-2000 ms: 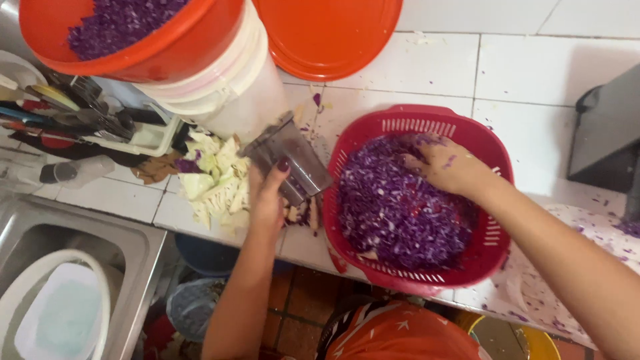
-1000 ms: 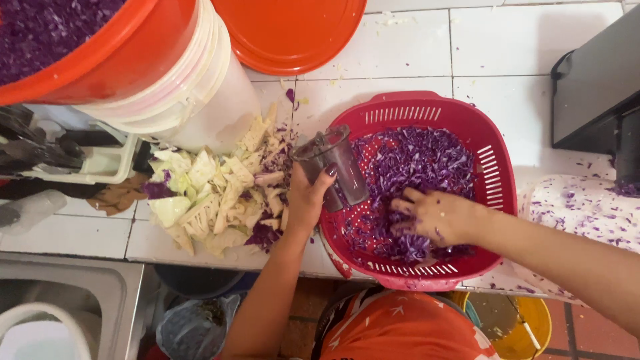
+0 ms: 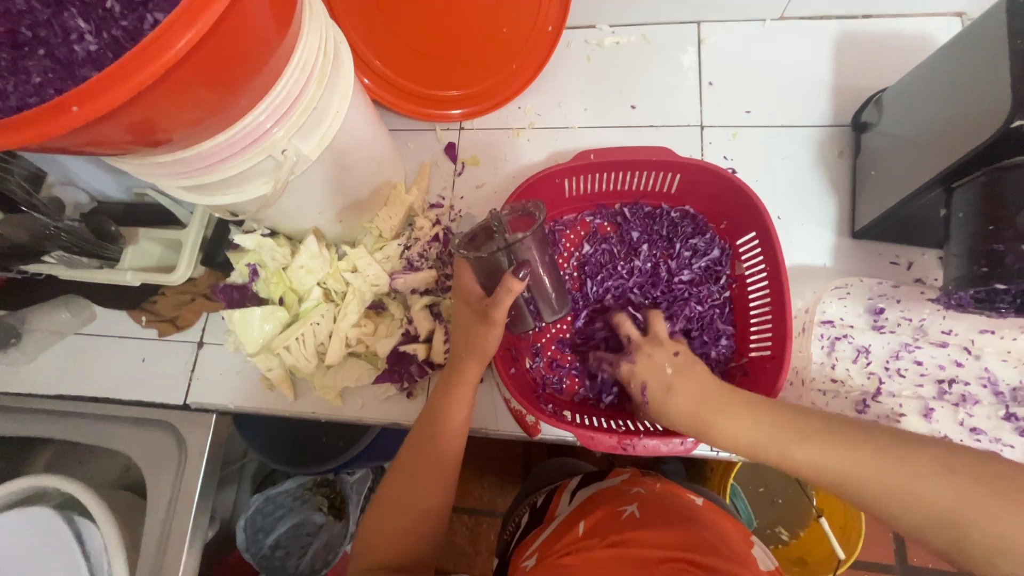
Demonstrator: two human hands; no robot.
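My left hand (image 3: 480, 316) grips a grey translucent plastic container (image 3: 516, 260), held tilted over the left side of a red plastic colander (image 3: 764, 240). Shredded purple cabbage (image 3: 656, 272) lies heaped inside the colander, mostly at the centre and right. Down in the shreds is my right hand (image 3: 660, 368), fingers spread and partly buried; whether they close on any cabbage is hidden. Left of the colander, a pile of cabbage cores and pale leaf pieces (image 3: 328, 304) rests on the tiled counter.
A white bucket (image 3: 344, 152) stands behind the scraps, with an orange basin (image 3: 216, 96) of shredded purple cabbage above it. An orange lid (image 3: 464, 48) lies behind. At right are a grey and black appliance (image 3: 936, 136) and a shred-strewn white surface (image 3: 904, 360). A metal sink (image 3: 172, 448) is at lower left.
The cabbage that filled the colander two seconds ago now leaves part of its perforated bottom bare at left. My right hand has moved from the heap's upper part to its lower part.
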